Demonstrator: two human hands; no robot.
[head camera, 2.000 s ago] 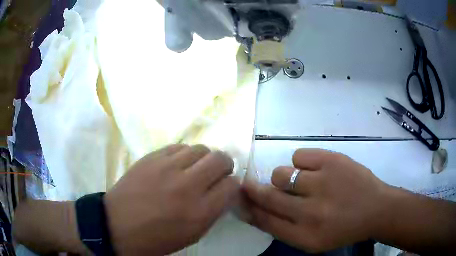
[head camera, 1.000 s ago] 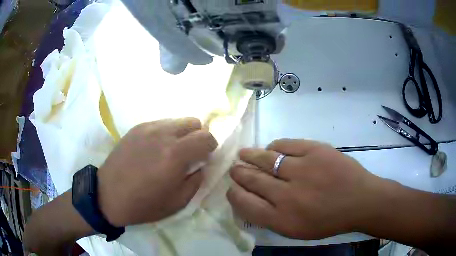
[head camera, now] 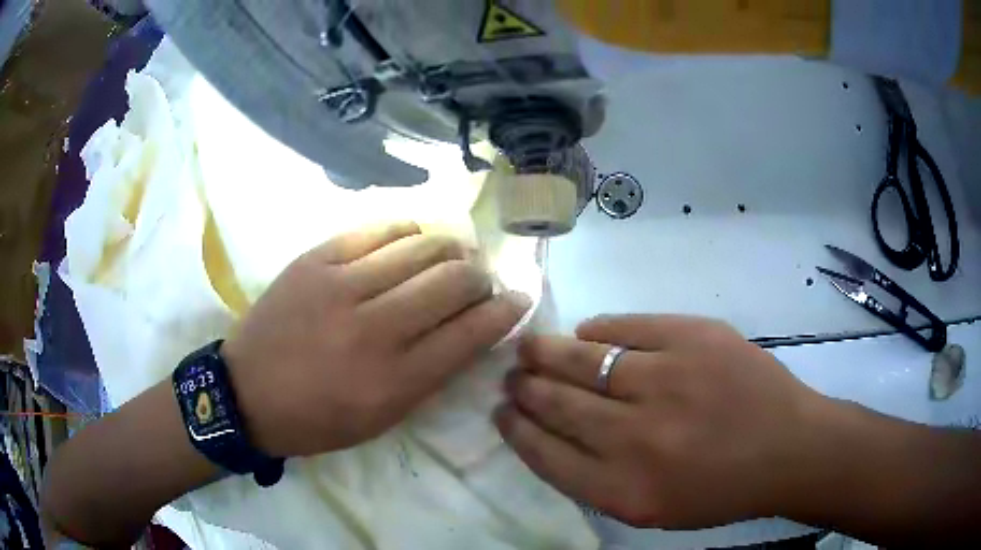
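Cream garment fabric (head camera: 151,252) lies bunched over the left of the machine bed and glares white under the lamp. Its folded edge (head camera: 527,290) curves just below the thread tension knob (head camera: 538,204). My left hand (head camera: 377,333), with a smartwatch at the wrist, lies on the fabric with its fingertips at the folded edge. My right hand (head camera: 656,414), with a ring, has its fingertips on the fabric edge just below, close to my left fingertips. The needle and presser foot are hidden behind the knob and machine head (head camera: 430,75).
Black-handled scissors (head camera: 912,204) lie at the far right. Thread snips (head camera: 882,299) and a small greyish piece (head camera: 947,372) lie below them. A round metal disc (head camera: 620,194) sits on the white machine bed (head camera: 710,258) right of the knob.
Both hands have shifted on the cloth, my left hand moving towards the knob and the edge. The fabric below is more spread out. The machine head shows larger and lower in view.
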